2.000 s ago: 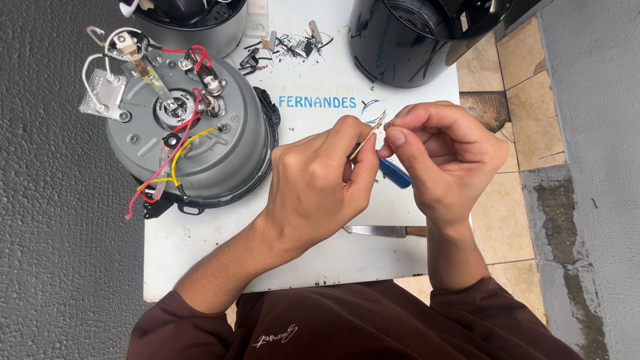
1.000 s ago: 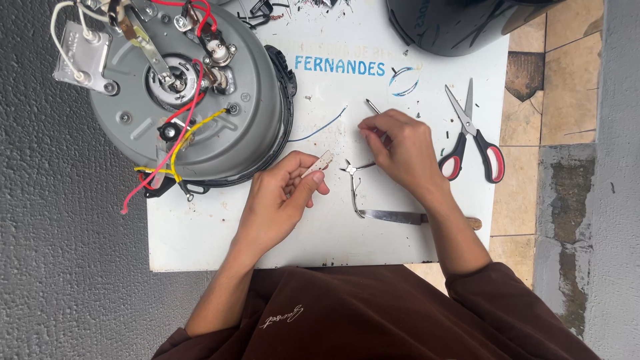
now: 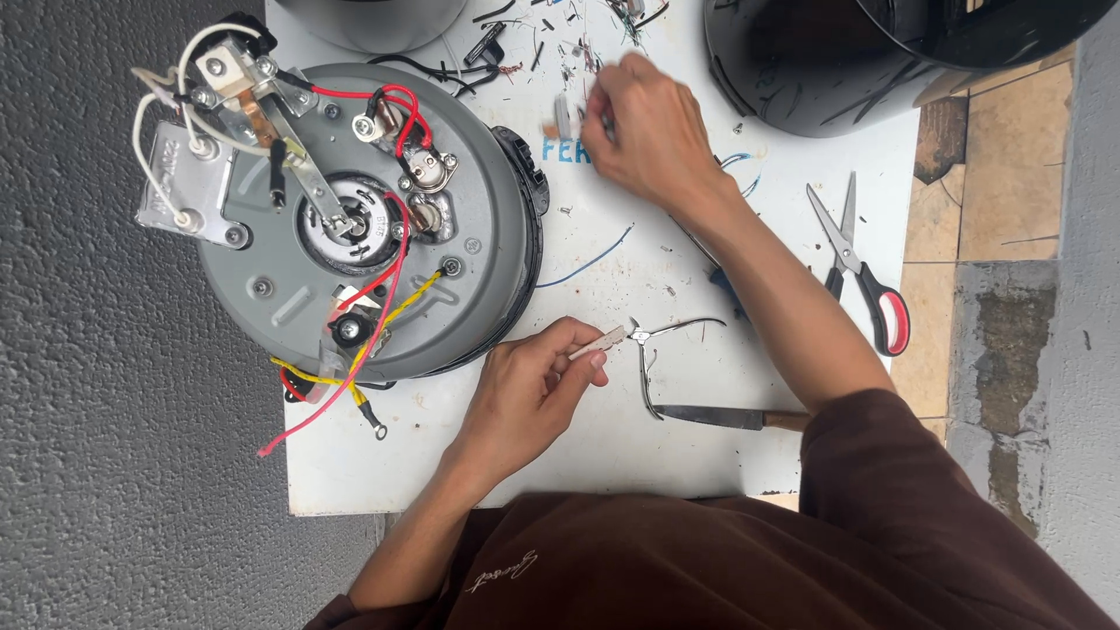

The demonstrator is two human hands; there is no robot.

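Between the thumb and fingers of my left hand [image 3: 541,389] is a small pale flat strip [image 3: 605,342], just left of the metal cuticle nippers [image 3: 641,337]. My right hand [image 3: 649,122] is farther up the table, fingers bent together beside a small blurred whitish piece [image 3: 563,116]; whether it grips anything is unclear. To the left stands the grey round base of a small electric appliance [image 3: 490,289], its wiring exposed. Red wires [image 3: 398,254], a yellow wire [image 3: 411,297] with a ring terminal [image 3: 378,429] and white wires [image 3: 144,144] run over it.
Scissors [image 3: 849,254] lie partly spread at the right, and a knife [image 3: 713,416] near the front edge. A blue wire [image 3: 595,262] lies mid-table. Wire scraps [image 3: 582,52] lie at the back, a black glossy housing [image 3: 770,70] back right, a grey container [image 3: 376,22] back left.
My right hand has moved from near the nippers up toward the scraps at the back. My left hand still holds the pale strip. Two seconds ago both hands were close together.
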